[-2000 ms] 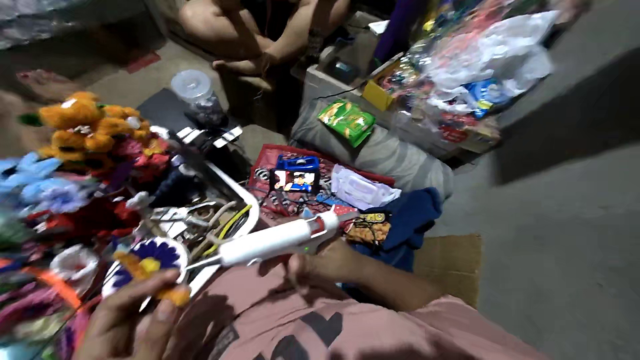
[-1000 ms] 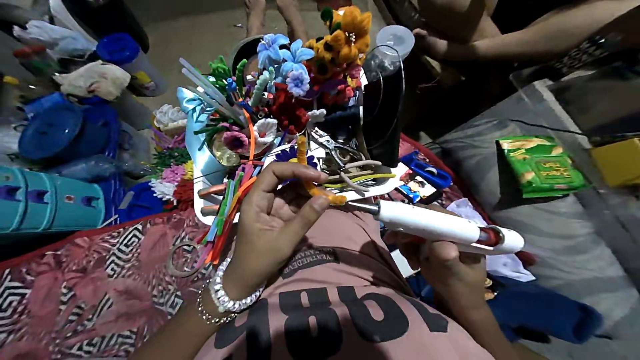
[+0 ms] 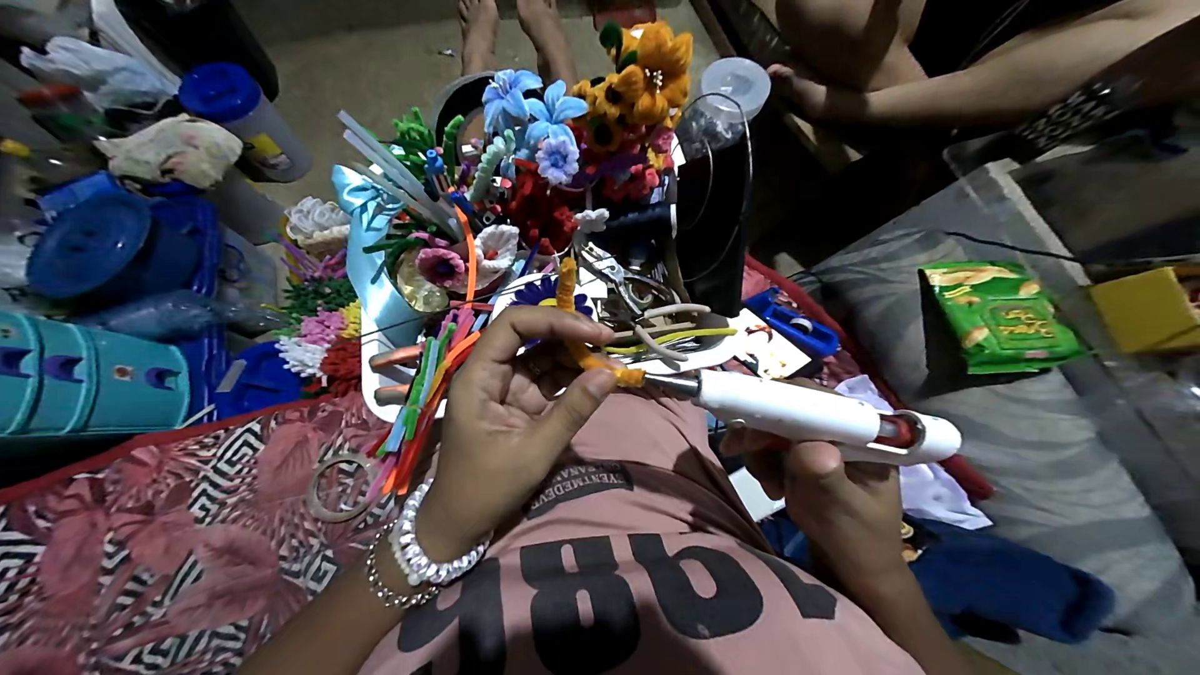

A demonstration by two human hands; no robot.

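Note:
Between the thumb and fingers of my left hand (image 3: 511, 422) is a bent orange pipe-cleaner piece (image 3: 626, 376). My right hand (image 3: 834, 487) grips a white hot glue gun (image 3: 797, 408), whose metal nozzle points left and meets or nearly meets the orange piece's end. Behind my left fingers lies a dark blue pipe-cleaner flower (image 3: 539, 293), partly hidden. A white tray (image 3: 382, 394) holds colored pipe cleaners (image 3: 427, 394), pliers (image 3: 609, 272) and wires. Blue pipe-cleaner lilies (image 3: 555, 112) and orange flowers (image 3: 661, 70) stand at its far end.
Teal drawers (image 3: 141, 375) and a blue-lidded container (image 3: 225, 103) stand at the left. A blue tape dispenser (image 3: 797, 322) lies right of the tray, and a green packet (image 3: 1001, 317) rests on grey fabric farther right. Another person's arm (image 3: 984, 103) and bare feet (image 3: 511, 33) show beyond.
The view has swung strongly left since two seconds ago. Over the last second, both hands keep nearly the same pose, with the orange piece still at the glue gun's nozzle.

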